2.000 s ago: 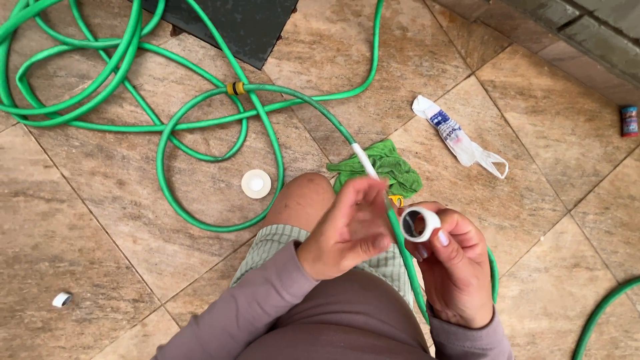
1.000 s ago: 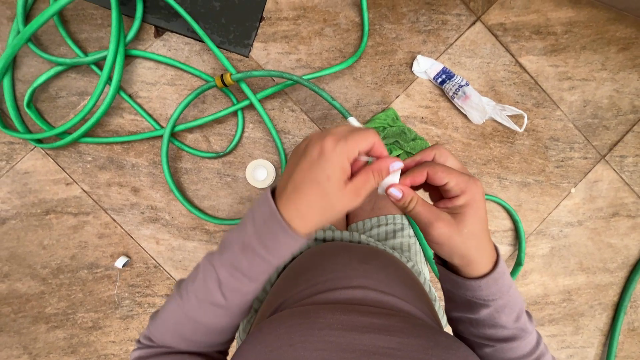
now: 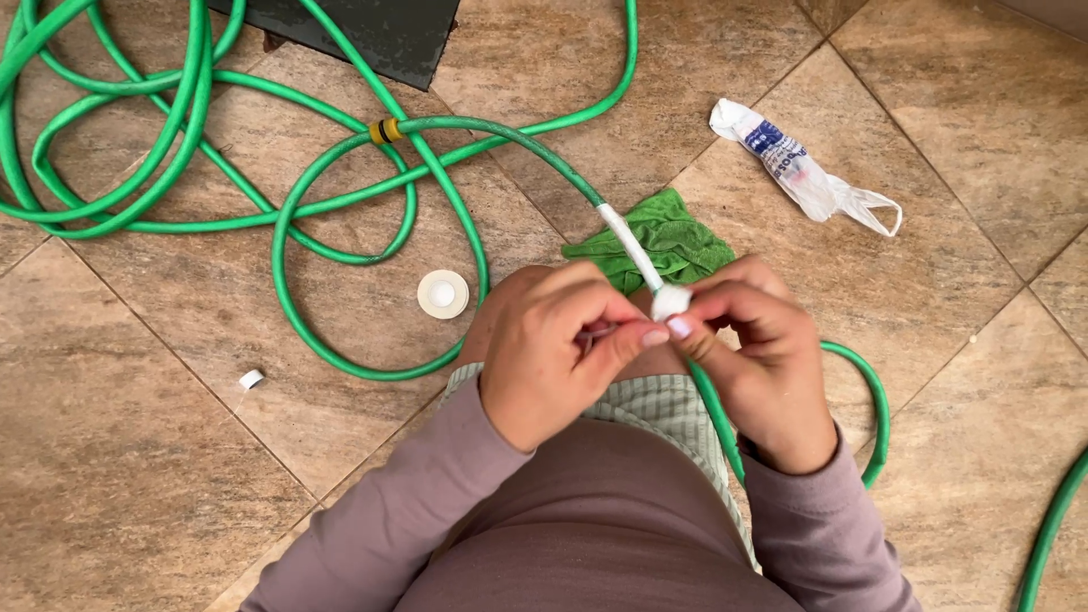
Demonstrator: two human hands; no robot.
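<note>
My right hand (image 3: 756, 348) pinches a small roll of white tape (image 3: 671, 303) between thumb and fingers. Close beside it, my left hand (image 3: 569, 344) has thumb and forefinger closed at the roll's lower left edge, with a thin white strand showing by its fingers. What its fingertips grip is too small to tell. Behind the roll runs a green garden hose (image 3: 712, 406), with a section wrapped in white tape (image 3: 630, 246) just above the hands. Part of the hose is hidden by my fingers. Under the wrapped section lies a green cloth (image 3: 671, 234).
Loops of the hose, bearing a yellow and black fitting (image 3: 385, 131), spread across the tiled floor at the left. A round white spool piece (image 3: 443, 294) and a small white ring (image 3: 251, 379) lie there too. A plastic bag (image 3: 799, 170) is at the right, a dark mat (image 3: 374, 34) at the top.
Two seconds ago my left hand was apart from the white roll in my right hand; now its fingertips are at the roll. The roll has been turned, so its opening no longer faces up.
</note>
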